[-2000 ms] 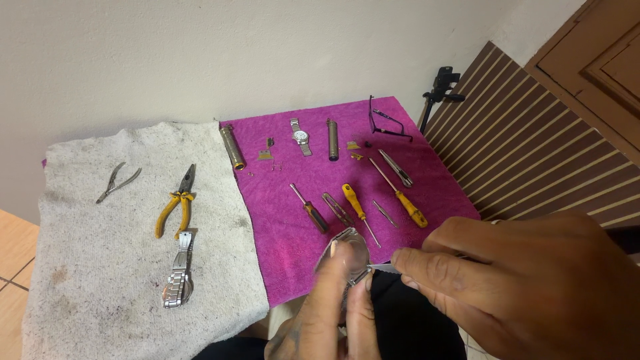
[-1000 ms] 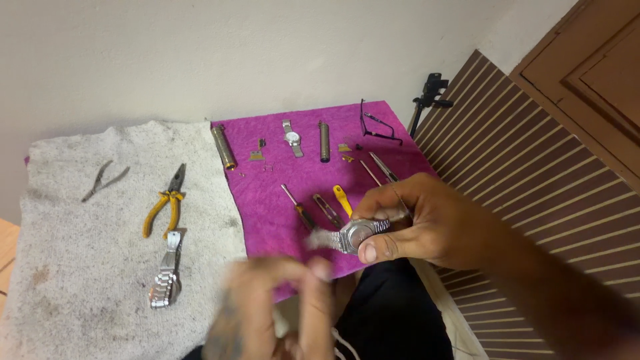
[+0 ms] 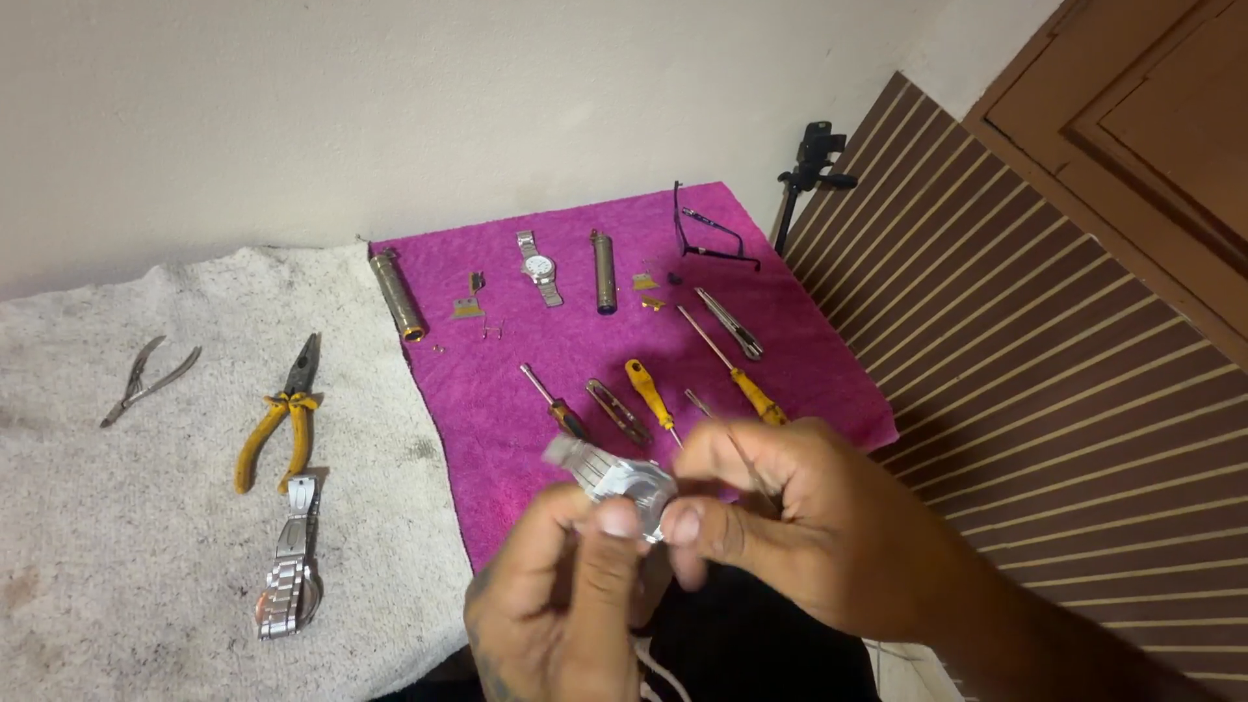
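Observation:
A metal wristwatch (image 3: 639,487) is held between both hands over the near edge of the magenta cloth, part of its link bracelet blurred at the left. My left hand (image 3: 575,585) grips it from below, thumb on the case. My right hand (image 3: 780,517) pinches the right side of the watch, and a thin metal tool (image 3: 749,463) lies across its fingers. Just beyond the hands are a small screwdriver (image 3: 551,400), metal tweezers (image 3: 617,411), a yellow-handled screwdriver (image 3: 647,392) and a longer yellow-handled screwdriver (image 3: 753,395).
Yellow-handled pliers (image 3: 283,419), metal nippers (image 3: 146,380) and another metal watch (image 3: 290,585) lie on the white cloth (image 3: 97,526). The magenta cloth (image 3: 507,507) bears a wristwatch (image 3: 538,268), two metal cylinders, a utility knife (image 3: 729,324) and eyeglasses (image 3: 717,239). A black tripod (image 3: 809,175) stands behind.
A second ago my left hand was blurred below the watch, apart from it; now it grips the watch. The right hand still holds the watch.

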